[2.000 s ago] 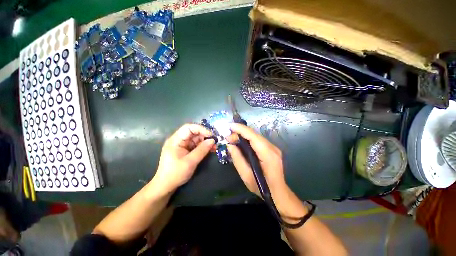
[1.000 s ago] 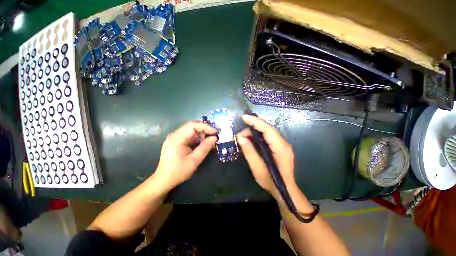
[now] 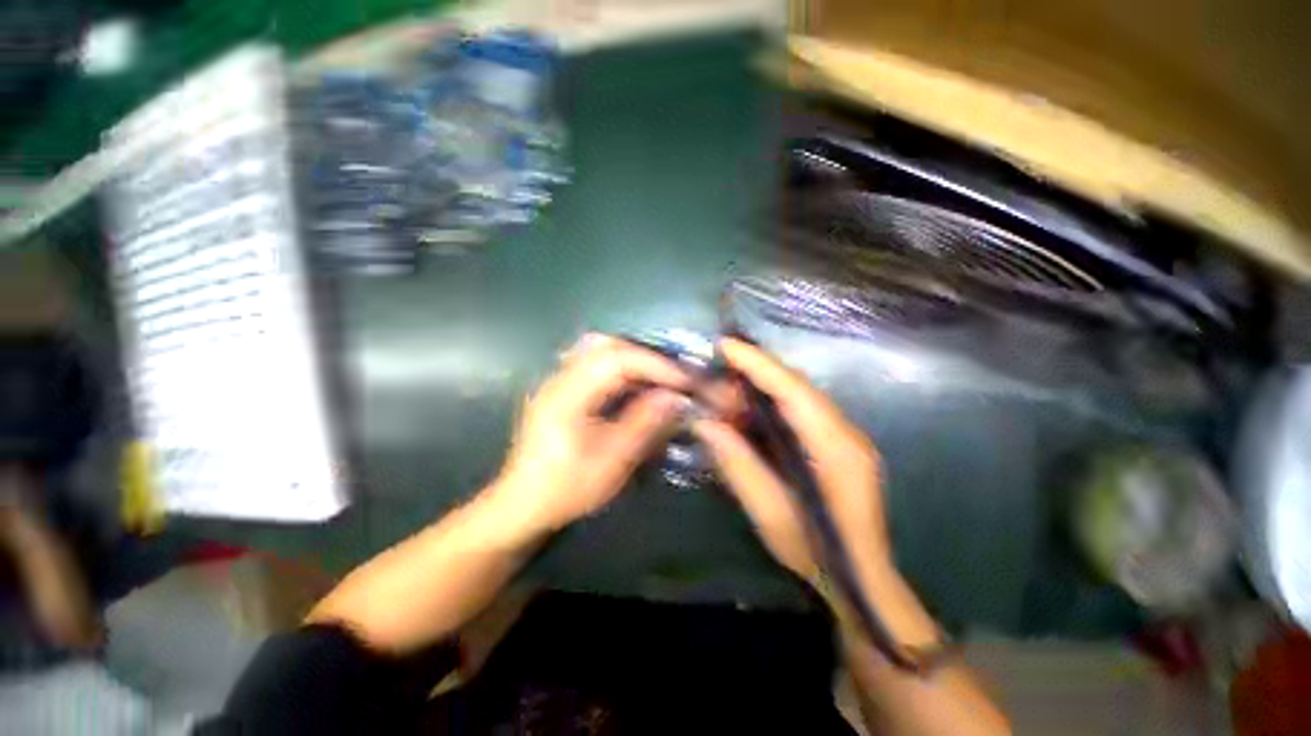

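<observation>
The view is blurred. My left hand [image 3: 592,431] and my right hand [image 3: 802,453] meet at bench centre over a small circuit board [image 3: 687,463], which they mostly hide. My left thumb and fingers are pinched together at the board's left side; what lies between them is too blurred to tell. My right hand holds a black soldering iron [image 3: 794,463] slanting along the palm, its tip end pointing up and away, its cord running down to my wrist.
A white component tray [image 3: 230,331] lies left, a pile of blue boards [image 3: 431,151] behind it. A cardboard box [image 3: 1064,115] with a fan [image 3: 963,237] stands at the back right. A round tip cleaner [image 3: 1150,525] and a white desk fan [image 3: 1282,482] are at right.
The whole view has shifted and blurred, with the bench things appearing further right. My hands have come closer together and now cover most of the board, which showed plainly between them before.
</observation>
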